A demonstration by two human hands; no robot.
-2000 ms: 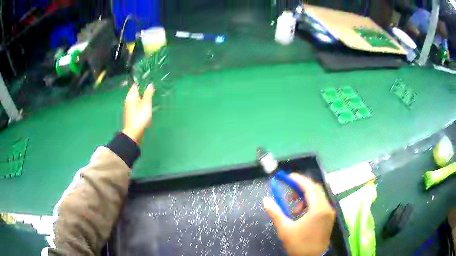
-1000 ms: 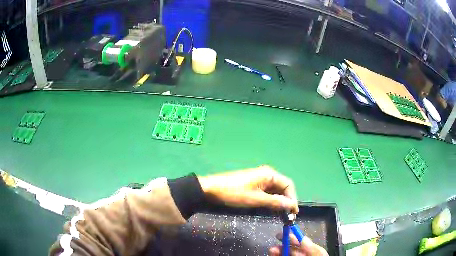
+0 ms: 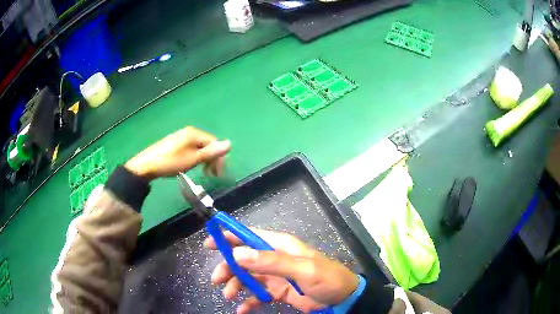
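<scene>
My right hand (image 3: 285,267) holds blue-handled cutters (image 3: 216,219) over the tray, their silver-grey jaws pointing up and left. The jaws look slightly apart, with nothing visible between them. My left hand (image 3: 183,152) is above the mat, beyond the tray's far edge, near the cutter tips. Its fingers are bent and loosely apart, with no held object visible. The black tray (image 3: 331,211) lies below both hands, scattered with silvery clippings. A green circuit board panel (image 3: 312,87) lies flat on the green mat beyond the tray.
Other panels lie far right (image 3: 409,38), left (image 3: 89,178) and at the lower left edge. A yellow-green cloth (image 3: 399,230) touches the tray's right side, with a black block (image 3: 459,203) beyond it. A yellow-green roll (image 3: 519,114), white bottle (image 3: 238,15) and pale tub (image 3: 96,89) stand farther off.
The view has swung right and tilted. My left hand has drawn back from the cutter tips. The cutters and right hand now show more fully above the tray.
</scene>
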